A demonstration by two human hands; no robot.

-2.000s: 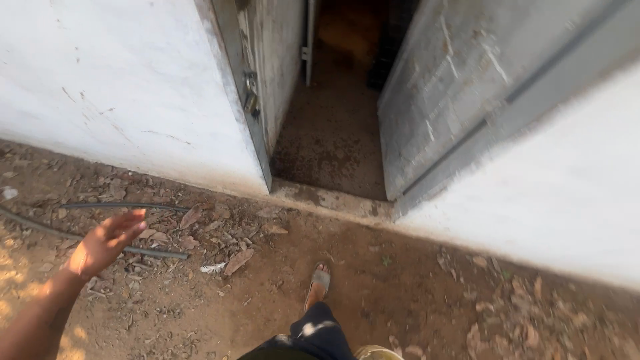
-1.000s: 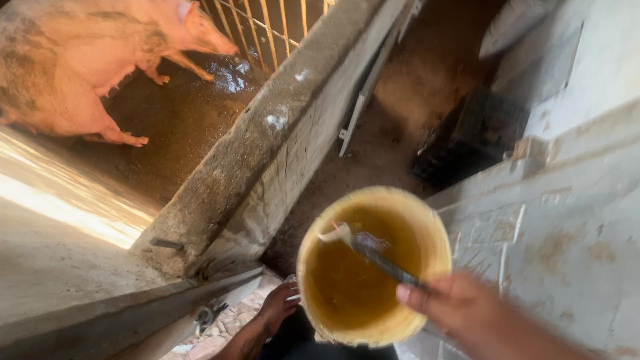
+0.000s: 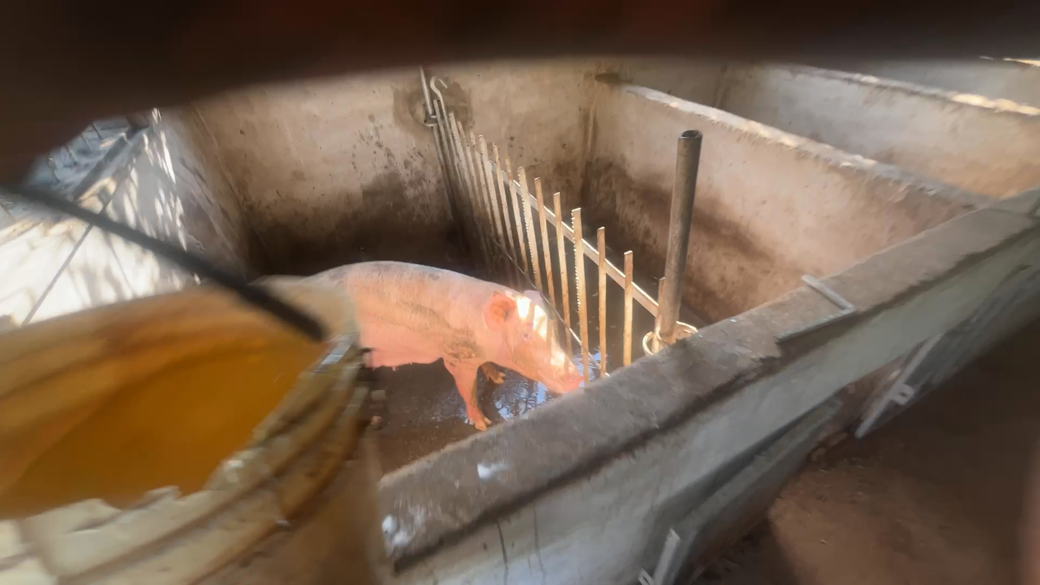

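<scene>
A large, pale yellow plastic bucket [image 3: 325,487], scuffed and ribbed below its rim, fills the lower left, very near the camera. Its inside looks orange-yellow; the blur hides how full it is. A thin dark bar [image 3: 187,256] slants down to the bucket's rim; whether it is the bail or a tool's handle is unclear. Across the top runs a dark, blurred shape close to the lens, possibly part of an arm. Neither my left hand nor my right hand can be made out. Beyond the bucket, a pink pig [image 3: 422,313] stands with its snout low.
A concrete pen wall [image 3: 617,422] crosses from lower centre to upper right. Behind it stand a metal bar gate [image 3: 561,252] and an upright pipe [image 3: 682,227]. More concrete partitions [image 3: 796,187] lie at the right. Wet floor surrounds the pig. A brown passage floor [image 3: 886,504] shows lower right.
The view has swung strongly toward the pen. The bucket, low in the middle one second ago with my right hand at a dark handle over it, now shows at the left, much closer. Both hands have left view.
</scene>
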